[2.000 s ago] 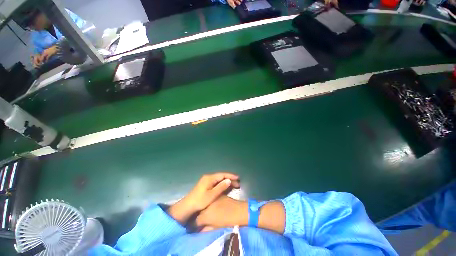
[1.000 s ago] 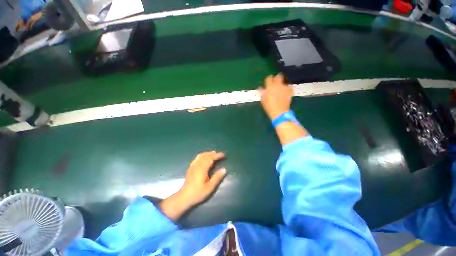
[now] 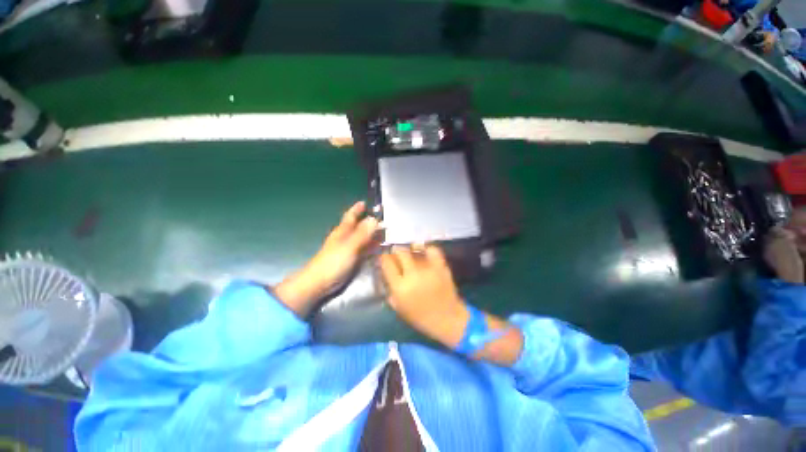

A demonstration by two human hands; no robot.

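An opened tablet unit in a black frame (image 3: 499, 207) lies in front of me, its far end across the white strip. Its silver panel (image 3: 430, 196) faces up. A circuit board (image 3: 420, 132) with a small green patch (image 3: 405, 127) is at the far end. My left hand (image 3: 340, 252) touches the unit's left edge near the panel's lower corner. My right hand (image 3: 422, 287) is at the near edge, fingertips on the frame just below the panel. Both hands are slightly blurred, and I cannot tell how firmly they grip. No tool shows.
A white desk fan (image 3: 44, 318) stands at left. Another unit (image 3: 181, 26) lies on the conveyor at upper left. A black parts bin (image 3: 707, 207) with shiny pieces is at right, beside a neighbouring person's hand and sleeve. A white strip (image 3: 212, 128) edges the lane.
The tablet unit has come off the conveyor towards me. My right hand has moved back with it, and my left hand now touches its left edge. The view has shifted.
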